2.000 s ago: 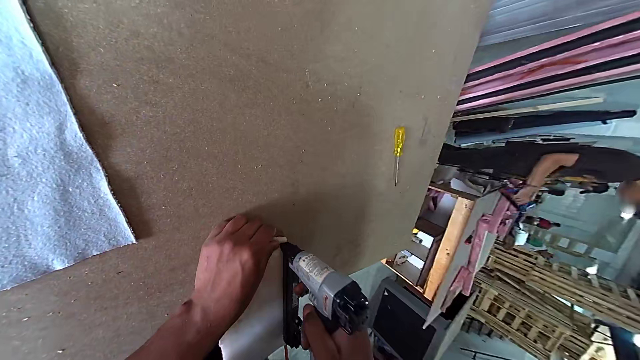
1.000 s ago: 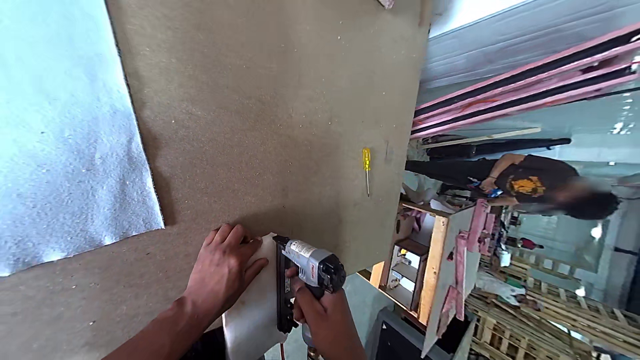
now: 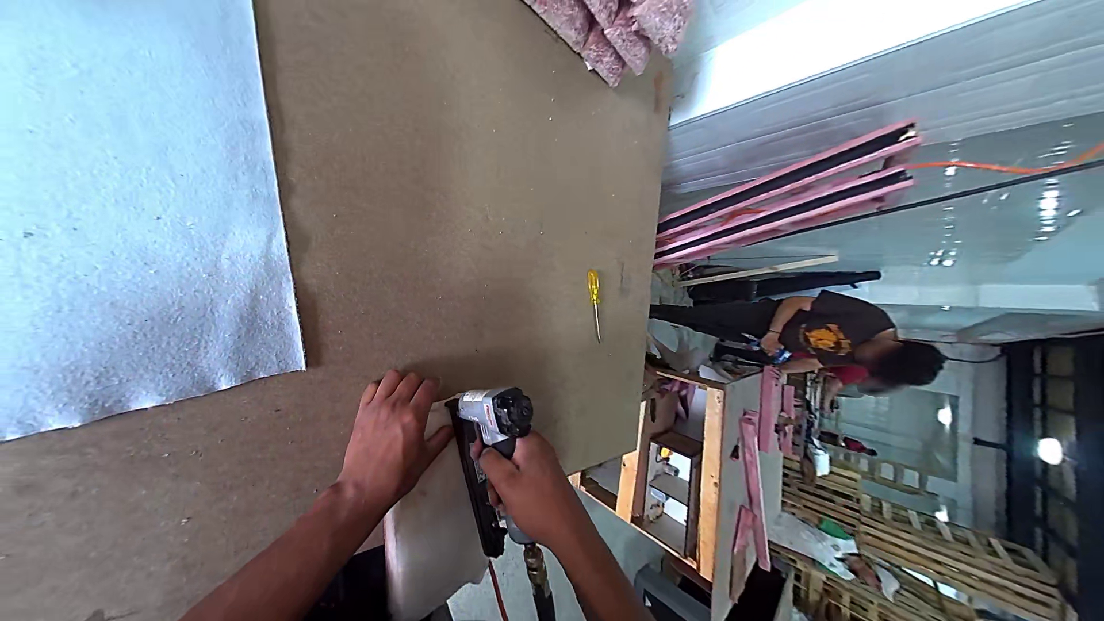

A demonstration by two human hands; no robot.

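My right hand (image 3: 522,479) grips the handle of a pneumatic stapler (image 3: 492,416), silver and black, with an air hose fitting at its lower end. The stapler's nose rests at the upper corner of a pale covered panel (image 3: 429,535). My left hand (image 3: 392,431) presses on that panel's upper left edge, fingers over the edge onto the brown board tabletop (image 3: 414,216). A screwdriver (image 3: 594,297) with a yellow handle lies to the right on the tabletop. At the left lies a sheet of light grey felt-like material (image 3: 147,216).
Pink foam pieces (image 3: 617,30) lie at the tabletop's far edge. Beyond its right edge stand a wooden frame cabinet (image 3: 711,466), long pink-edged strips (image 3: 785,203) and slatted wooden frames (image 3: 931,543). A person in a dark shirt (image 3: 841,332) stands farther off.
The panel and stapler show more fully than two seconds ago. My right hand and the stapler have turned relative to the panel. The view has shifted, bringing the pink foam into sight.
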